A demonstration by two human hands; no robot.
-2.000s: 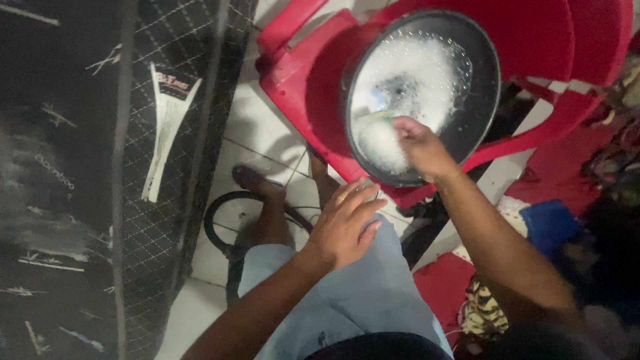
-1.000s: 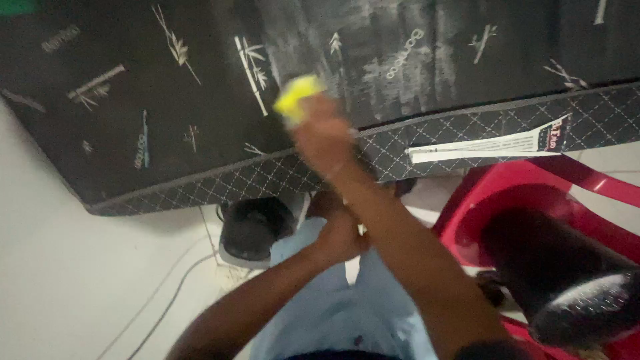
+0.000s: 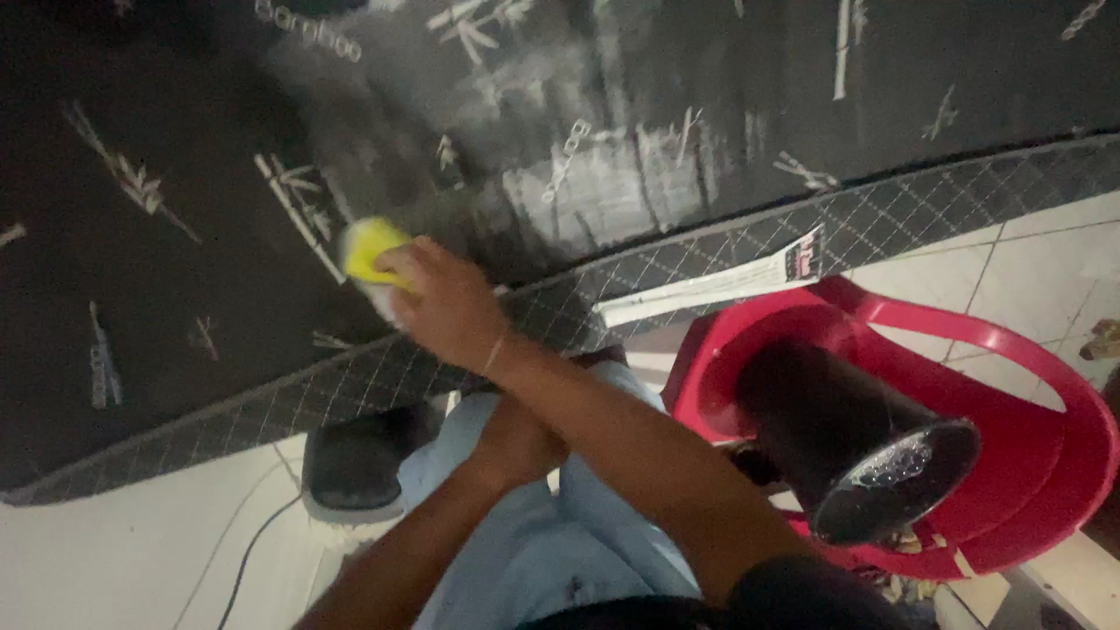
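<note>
My right hand [image 3: 446, 297] grips a yellow sponge [image 3: 374, 249] against the dark fabric top of a mattress [image 3: 262, 105] printed with bamboo patterns. Pale foam or wet streaks [image 3: 604, 188] lie on the fabric to the right of the sponge. My left hand [image 3: 525, 442] rests by my lap, under my right forearm; its fingers are mostly hidden, so whether it holds anything does not show. At the lower right a black bucket [image 3: 831, 429] with suds at its mouth stands on a red plastic chair [image 3: 980, 332].
A white printed tag [image 3: 717, 289] lies along the quilted side of the mattress [image 3: 945, 188]. Below the mattress edge is a black-topped object [image 3: 354, 464], with a thin cable [image 3: 249, 551] on the pale floor to its left. Floor tiles [image 3: 1032, 262] show beyond the chair.
Two seconds ago my right hand was in the sudsy bucket; it is now on the mattress top with the yellow sponge. The view has turned toward the mattress. My left hand has lowered beneath my right forearm.
</note>
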